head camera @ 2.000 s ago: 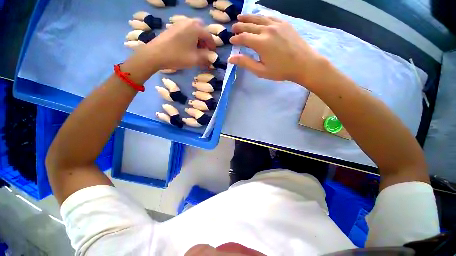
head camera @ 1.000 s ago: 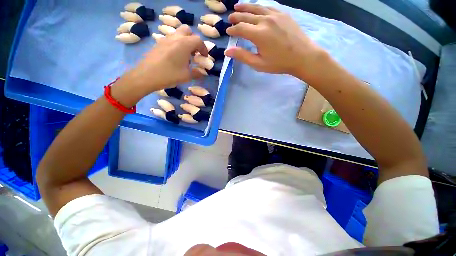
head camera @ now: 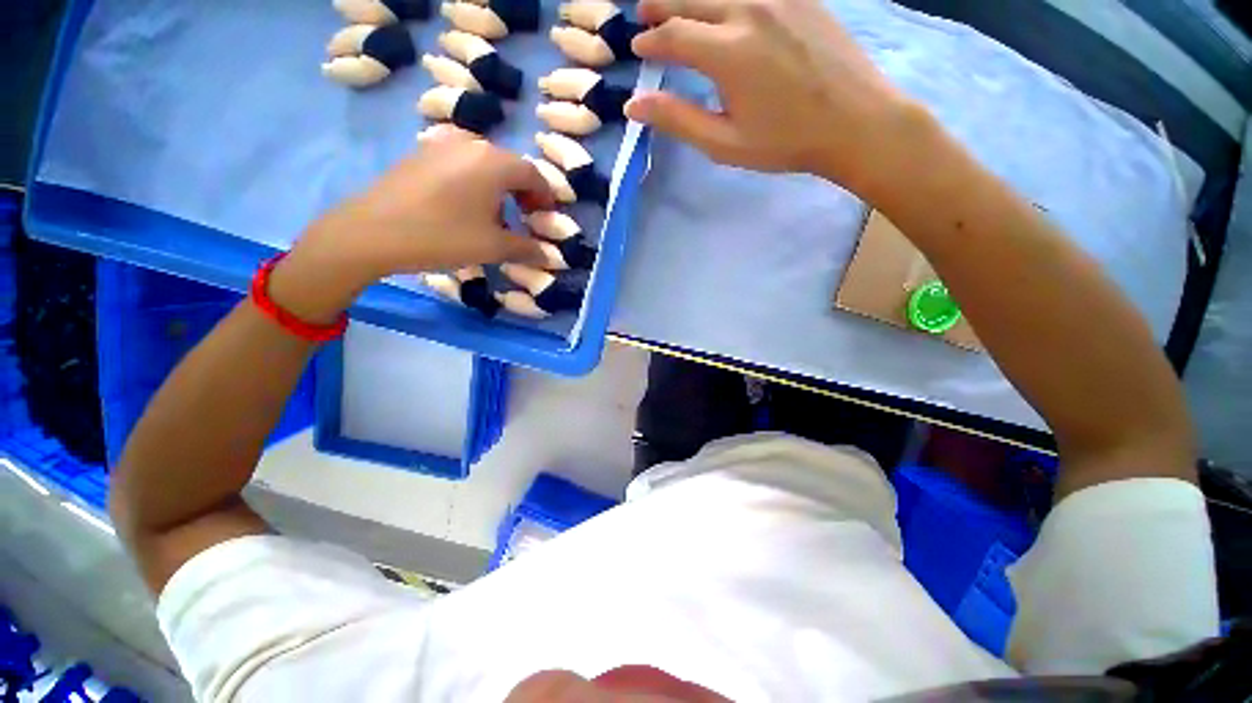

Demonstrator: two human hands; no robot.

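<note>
A blue tray (head camera: pixel 151 240) with a whitish liner sheet (head camera: pixel 206 124) holds rows of joined pieces (head camera: pixel 588 94), each with two pale tapered limbs on a black end. My left hand (head camera: pixel 439 206), with a red cord on the wrist, is over the lower right rows. Its thumb and fingertips are curled around the pale end of a joined piece (head camera: pixel 556 240); whether they grip it is partly hidden. My right hand (head camera: pixel 755 83) rests with spread fingers at the tray's right rim, by the raised liner edge, holding nothing visible.
A green round cap (head camera: pixel 934 308) sits on a cardboard pad (head camera: pixel 879 268) on the white work cloth (head camera: pixel 769 275), beside my right forearm. Below the bench are an empty-looking blue crate (head camera: pixel 398 460) and, at the far left, a blue bin of black parts (head camera: pixel 55 343).
My left hand has moved down along the right-hand rows. The pieces in those rows now lie closer together and straighter. My right hand stays at the rim, slightly higher in view.
</note>
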